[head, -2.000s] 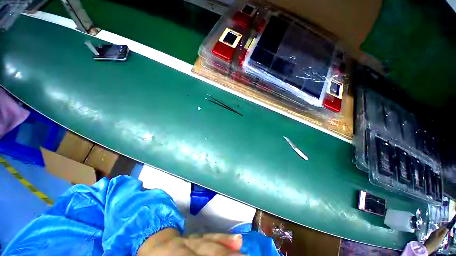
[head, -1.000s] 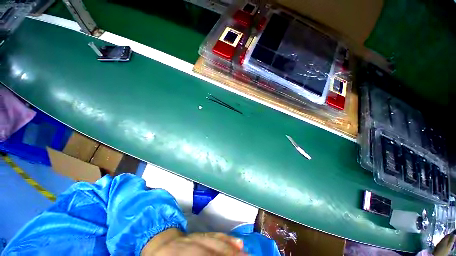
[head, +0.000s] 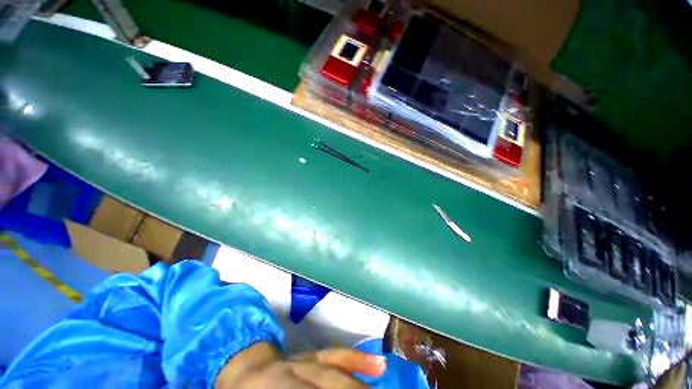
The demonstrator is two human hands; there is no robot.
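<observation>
My left hand (head: 303, 371) shows at the bottom centre, in front of the green bench (head: 250, 175). The lower edge cuts it off, with one finger pointing right, and I cannot tell if it holds anything. My right hand is not visible; blue cloth shows beside my left hand. Dark tweezers (head: 340, 155) and a small pale blade-like tool (head: 452, 222) lie apart on the bench. A dark phone-like device (head: 168, 74) lies at the back left. A small dark device (head: 567, 308) lies at the right.
Clear trays with red housings (head: 508, 148) stand on a tan board (head: 326, 112) at the back. Trays with dark parts (head: 618, 247) stand right. Open cartons (head: 106, 247) are below the bench at left. Another person's hand (head: 671, 377) shows at the lower right edge.
A finger of my left hand now stands out more to the right. The view has shifted slightly. The bench items keep their places.
</observation>
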